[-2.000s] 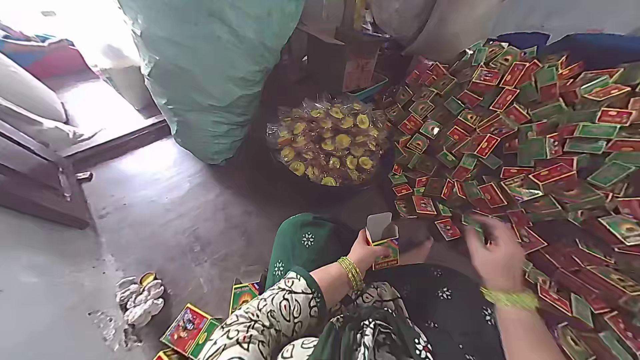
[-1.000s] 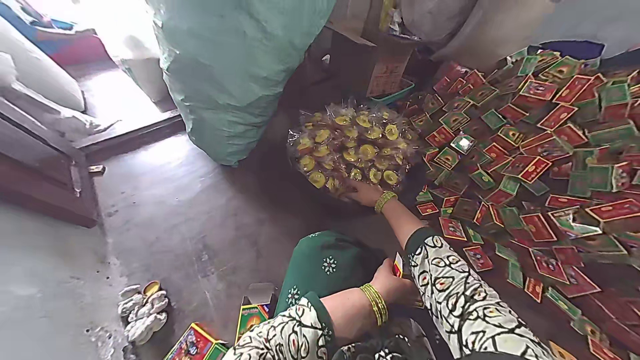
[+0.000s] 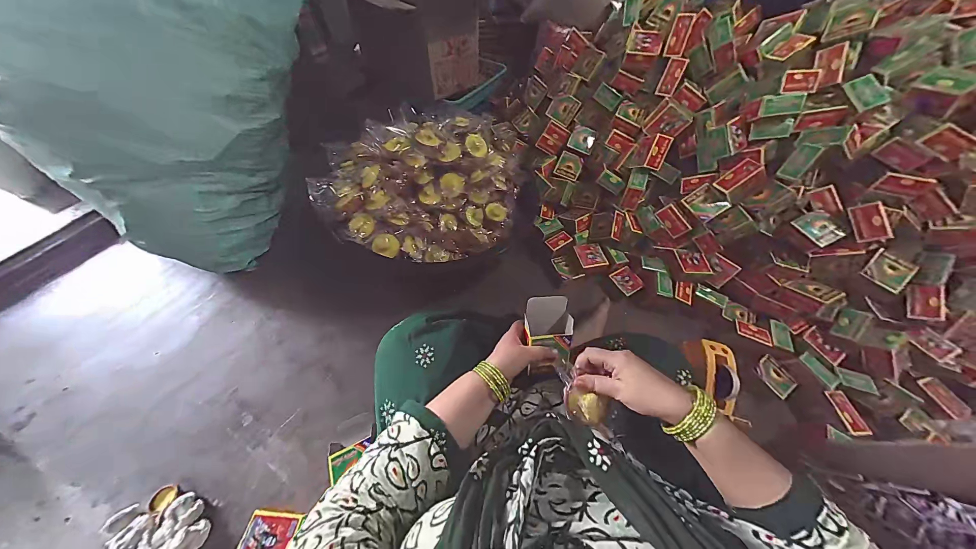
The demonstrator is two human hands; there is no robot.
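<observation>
My left hand (image 3: 518, 351) holds a small printed cardboard box (image 3: 547, 328) upright, its white-lined flap raised and its top open. Just right of it, my right hand (image 3: 610, 377) pinches the top of a clear plastic packet (image 3: 589, 406) with a round yellow-and-brown item inside. The packet hangs over my lap, close beside the box. Beyond my knees, a heap of similar clear packets with yellow round pieces (image 3: 431, 187) fills a dark, round container. What part of the box my left fingers cover is hidden.
Many red and green boxes (image 3: 740, 175) lie heaped at the right. A large pale green sack (image 3: 152, 130) stands at the left. A carton (image 3: 455, 65) and a blue tray (image 3: 480, 88) are behind the packets. Whitish pieces (image 3: 164, 522) and a printed box (image 3: 271, 530) lie lower left.
My right hand has come back from the heap of packets to my lap and now holds a packet. The box in my left hand is raised into plain sight.
</observation>
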